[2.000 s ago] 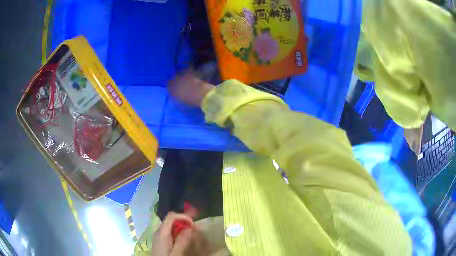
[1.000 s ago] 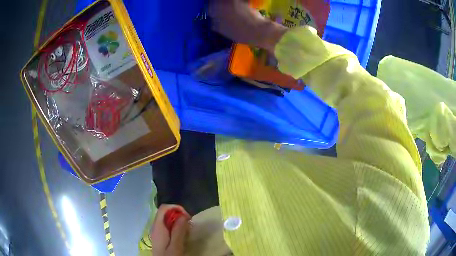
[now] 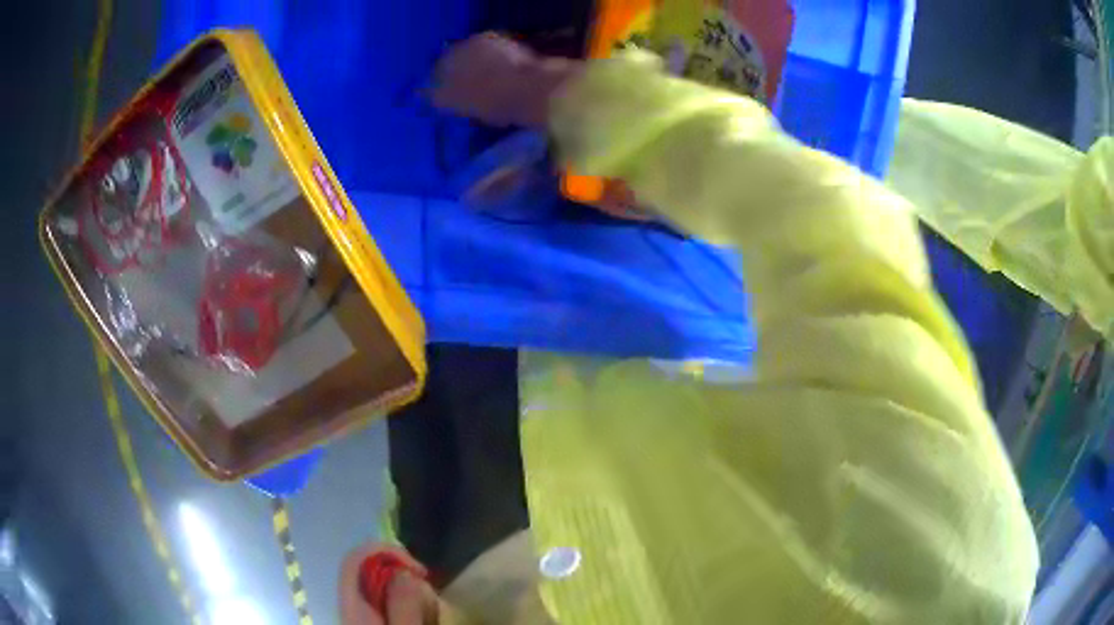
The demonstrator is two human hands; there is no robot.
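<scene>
My left hand is at the bottom edge, partly cut off, closed on a small red cord coil. My right hand, blurred, reaches over the blue crate beside dark items; its fingers are unclear. The orange tin lid lies in the crate, partly behind my right sleeve. The open yellow-rimmed tin is left of the crate. It holds loose red cord, a clear bag with red coils and a white card with a coloured flower shape.
A blue corner shows below the tin. The grey floor has yellow tape and black-yellow tape at the left. Another person's yellow-green sleeve is at the right, beside the crate.
My right hand has moved from over the orange lid leftward to the dark items. My left hand, still holding the red coil, appears lower and further left. The tin appears slightly lower in the view.
</scene>
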